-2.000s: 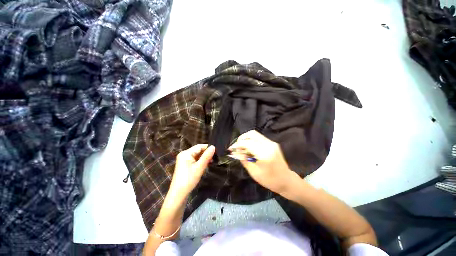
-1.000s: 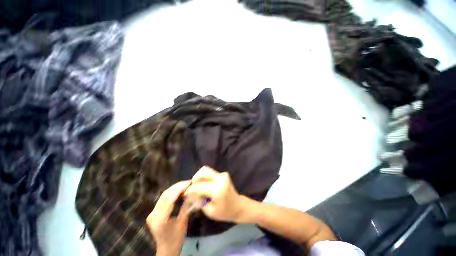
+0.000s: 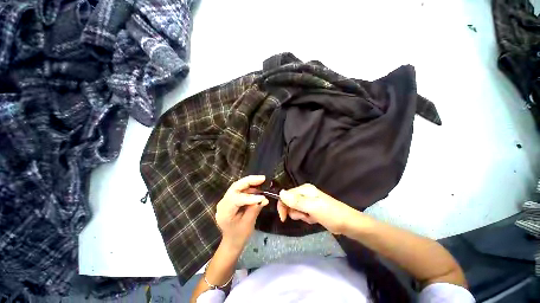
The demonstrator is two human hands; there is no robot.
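The brown plaid garment (image 3: 189, 160) lies spread in front of me, with its plain dark lining (image 3: 355, 148) exposed at the right. A tie belt (image 3: 427, 110) sticks out at its upper right. My right hand (image 3: 311, 207) is closed around small thread snips (image 3: 270, 194), mostly hidden by the fingers; a thin metal part points left. My left hand (image 3: 241, 207) is beside the snips' end, thumb and fingertips on either side of it, above the garment's lower edge. Whether it pinches the snips, cloth or a thread cannot be told.
Blue-grey plaid garments (image 3: 100, 77) are piled at the left. More brown garments (image 3: 518, 47) lie at the far right. The white table (image 3: 331, 29) has dark scraps on it. Striped edges (image 3: 529, 216) show at the right rim, above a dark grey surface (image 3: 491, 254).
The view swung right and came back. My left hand, earlier pinching at the dark cloth's edge, now has thumb and fingertips apart around the snips' end. The garment has barely shifted.
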